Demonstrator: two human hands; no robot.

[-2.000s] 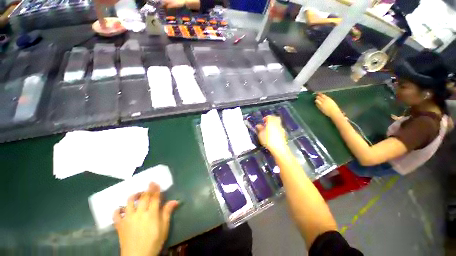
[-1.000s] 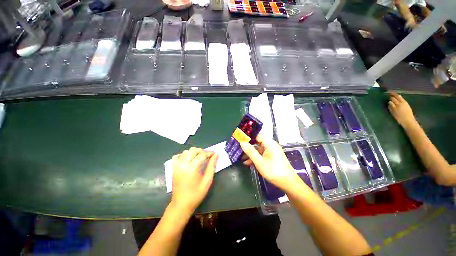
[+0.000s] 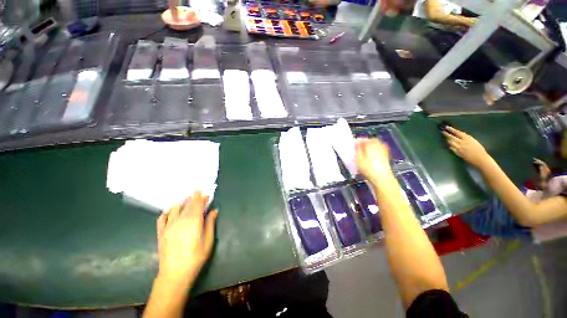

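Note:
My left hand (image 3: 184, 235) lies palm down with its fingertips on the lower edge of the stack of white sleeves (image 3: 163, 171), thumb apart. My right hand (image 3: 374, 163) is over the back row of the clear working tray (image 3: 331, 261), blurred, with its fingers on a tilted white sleeve (image 3: 344, 144). Whether a phone is inside is hidden. Two more white sleeves lie to its left in that row. Purple phones (image 3: 341, 217) lie in the front row, and another purple phone (image 3: 391, 146) lies beyond my right hand.
Clear blister trays (image 3: 149, 104) line the dark strip beyond the green surface (image 3: 56, 230); some hold white sleeves. An orange-and-black tray (image 3: 283, 25) stands at the far side. A white post (image 3: 457, 56) rises at right. A coworker's arm (image 3: 491, 177) reaches onto the bench, near a red stool (image 3: 463, 235).
My right hand moved from the middle to the tray's back row, where a third white sleeve now lies. The phone it held is no longer visible. My left hand moved left to the stack.

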